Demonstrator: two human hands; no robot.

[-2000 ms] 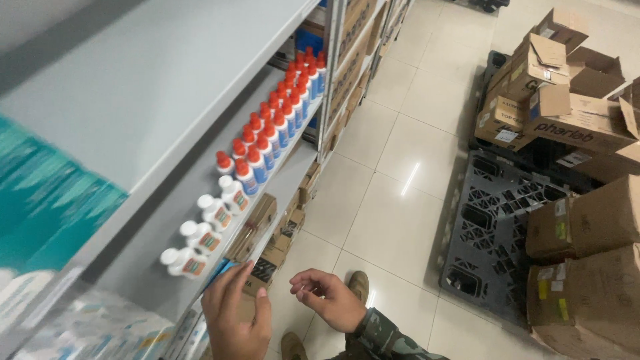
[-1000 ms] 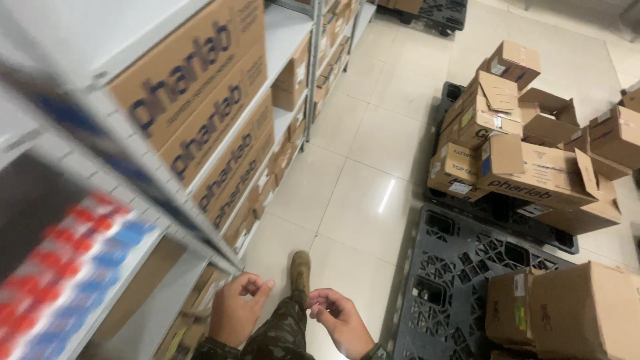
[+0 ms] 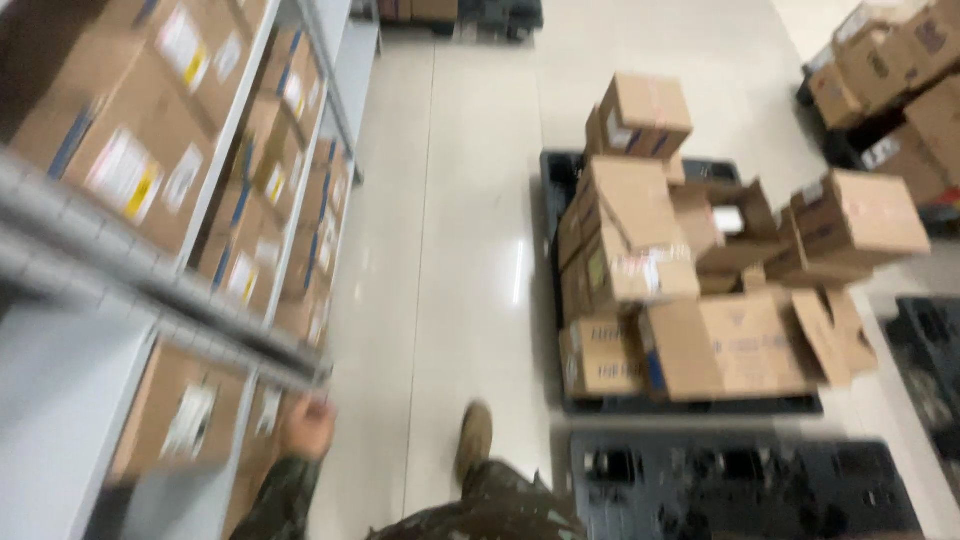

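Note:
My left hand (image 3: 307, 427) hangs low beside the end of the metal shelf upright (image 3: 247, 341), in a camouflage sleeve. Blur hides its fingers, and whether it touches the upright I cannot tell. Nearest to it are cardboard boxes (image 3: 180, 409) on the lower shelf. My right hand is out of the picture. One brown shoe (image 3: 475, 439) and a camouflage trouser leg (image 3: 495, 502) show at the bottom over the tiled floor (image 3: 480, 225).
On the left, shelving holds labelled cardboard boxes (image 3: 124, 161). To the right, a black plastic pallet (image 3: 555, 195) bears stacked and opened cartons (image 3: 652, 270). Closer in lies another black pallet (image 3: 742, 487). More loaded pallets stand at the far right and top.
The view has moved along the aisle, past the red-capped bottles seen earlier. My right hand, visible in both earlier frames, has left the picture. Cartons on shelves now fill the left side.

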